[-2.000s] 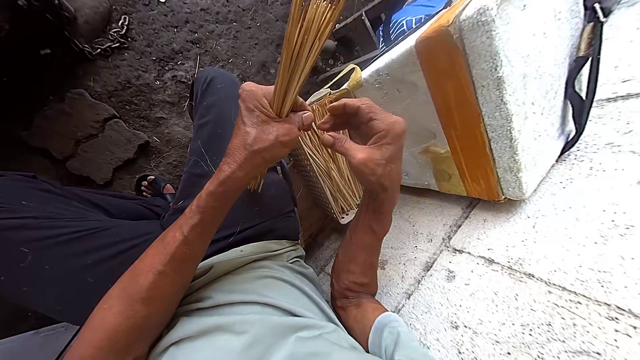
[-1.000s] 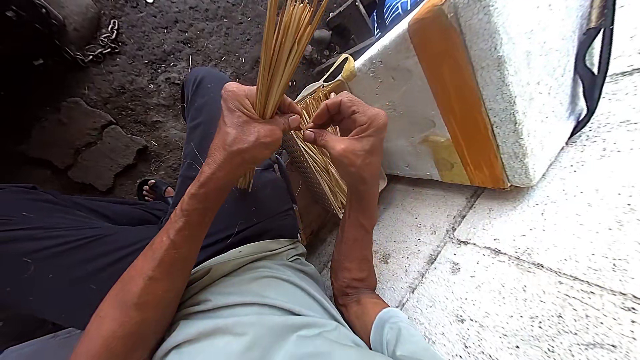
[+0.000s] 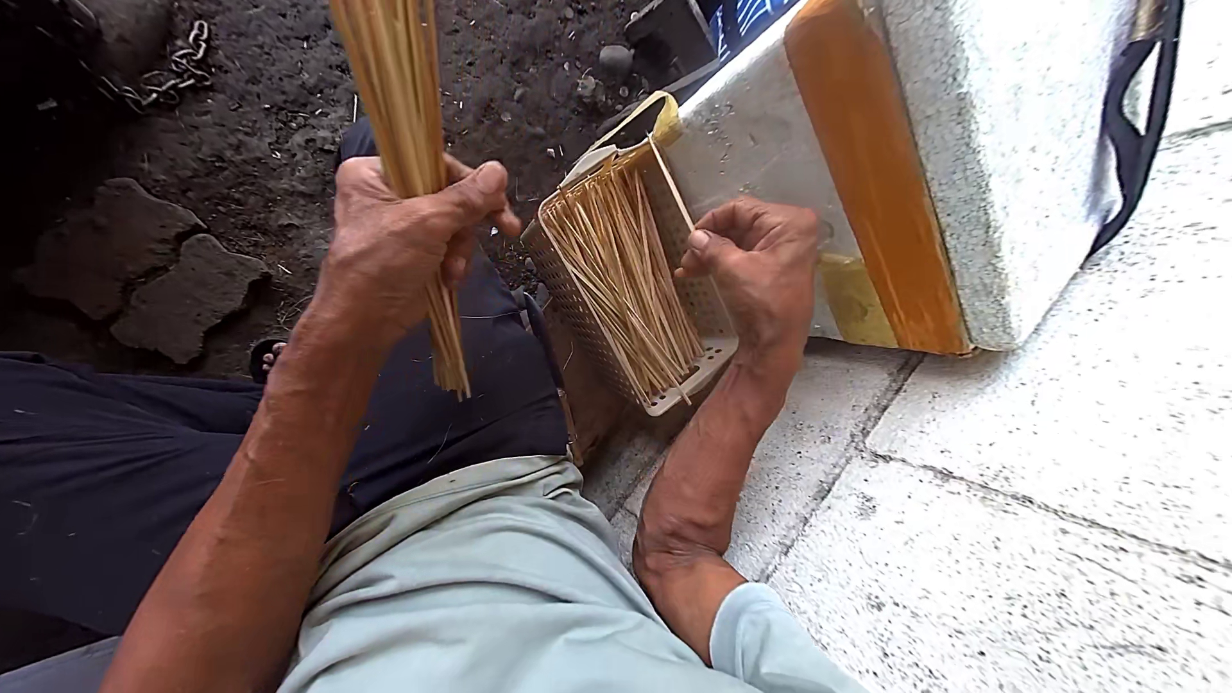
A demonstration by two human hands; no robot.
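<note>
A thick bundle of thin wooden sticks [image 3: 399,87] is gripped in my left hand [image 3: 414,226], its lower ends hanging below the palm over my thigh. To the right, a perforated plastic basket [image 3: 577,318] holds many more loose sticks [image 3: 621,279], lying lengthwise and partly crossed. My right hand [image 3: 751,255] is over the basket's right side, thumb and forefinger pinched on one thin stick [image 3: 672,183] that slants up to the left.
A white foam box [image 3: 760,144] with orange tape [image 3: 881,173] stands right of the basket, a black strap [image 3: 1136,135] at its far side. Pale paving slabs [image 3: 1011,539] lie below it. Dark soil, flat broken stones [image 3: 188,289] and a metal chain [image 3: 173,72] are at the left.
My hands, close together in both earlier frames, are now apart. My right hand has moved right, away from the bundle, and more of the basket shows between them.
</note>
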